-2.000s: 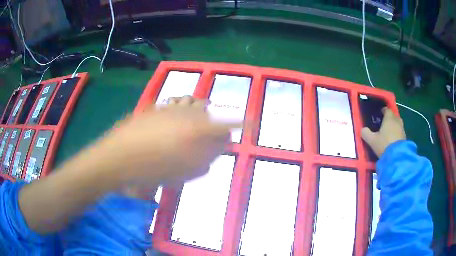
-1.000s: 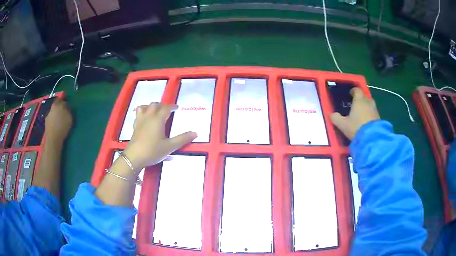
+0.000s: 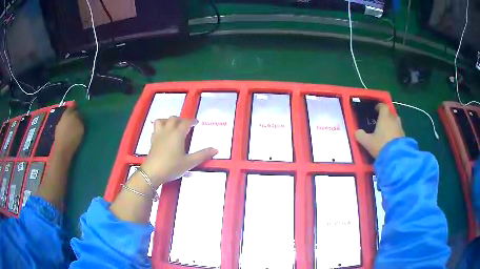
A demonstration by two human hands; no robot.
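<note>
A red foam tray [image 3: 239,166] holds two rows of smartphones. Four upper phones, such as the third [image 3: 271,139], show white screens; red text is readable on several. The lower phones, such as the middle one [image 3: 268,220], are bright white; one has faint text. The upper right smartphone [image 3: 363,109] is black with pale letters and a small white label. My right hand [image 3: 381,128] grips it by its long edges, fingertips partly hidden. My left hand [image 3: 171,147], with a bracelet, lies over the upper left phones, thumb and fingers apart, holding nothing visible.
At the left, another person's hand [image 3: 66,131] is at a tray of phones [image 3: 32,160]. Another tray [image 3: 451,131] stands at the right edge. White cables [image 3: 353,52] hang behind the main tray. Dark monitors [image 3: 163,31] stand at the back of the green mat [image 3: 242,65].
The other person's blurred arm, earlier across my tray, has withdrawn to the left tray. My left hand, formerly partly hidden, now shows. My right hand stays on the black phone. The view has shifted slightly.
</note>
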